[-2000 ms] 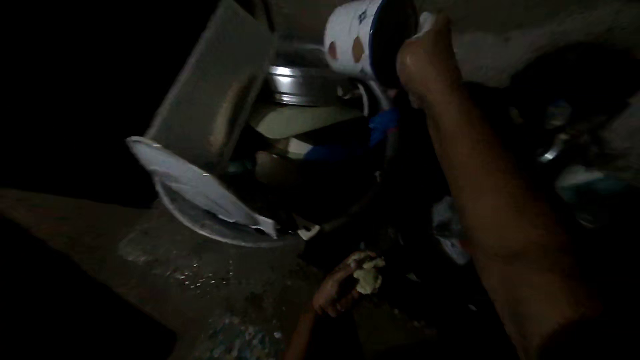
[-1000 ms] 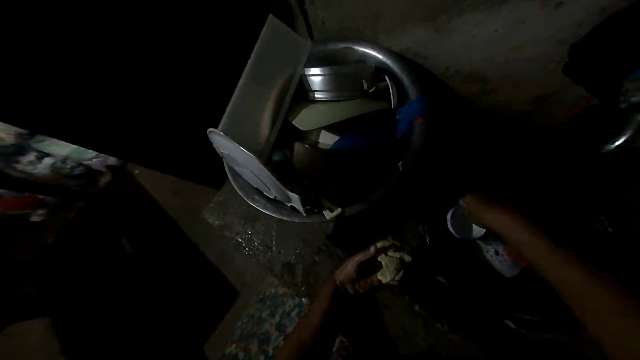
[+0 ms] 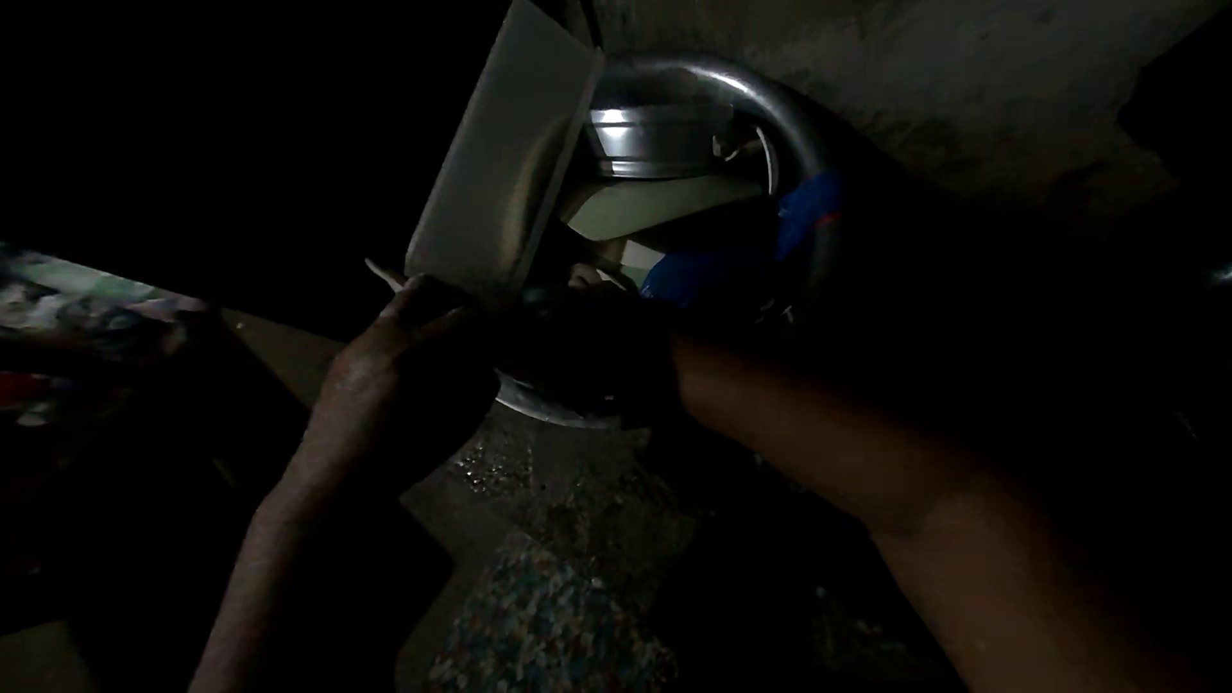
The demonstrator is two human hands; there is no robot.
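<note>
A large round metal basin (image 3: 712,77) holds dishes, and a translucent rectangular plastic container (image 3: 510,144) leans upright at its left side. My left hand (image 3: 404,337) is at the lower corner of that container, by the basin's left rim; the fingers are in shadow, and its grip is unclear. My right hand (image 3: 597,318) reaches into the dark front part of the basin, mostly lost in shadow. Behind it lie a silver metal pot (image 3: 659,140), a pale green dish (image 3: 654,205) and something blue (image 3: 707,274).
A rough wall (image 3: 924,77) rises behind the basin. Wet ground (image 3: 568,481) shows in front, with a multicoloured patterned surface (image 3: 549,616) nearer me. Patterned cloth-like material (image 3: 87,298) lies at the far left. Much of the view is very dark.
My left hand has moved up to the basin's left side, and the pale clump it had earlier is out of sight. My right hand has come left from the white cup into the basin.
</note>
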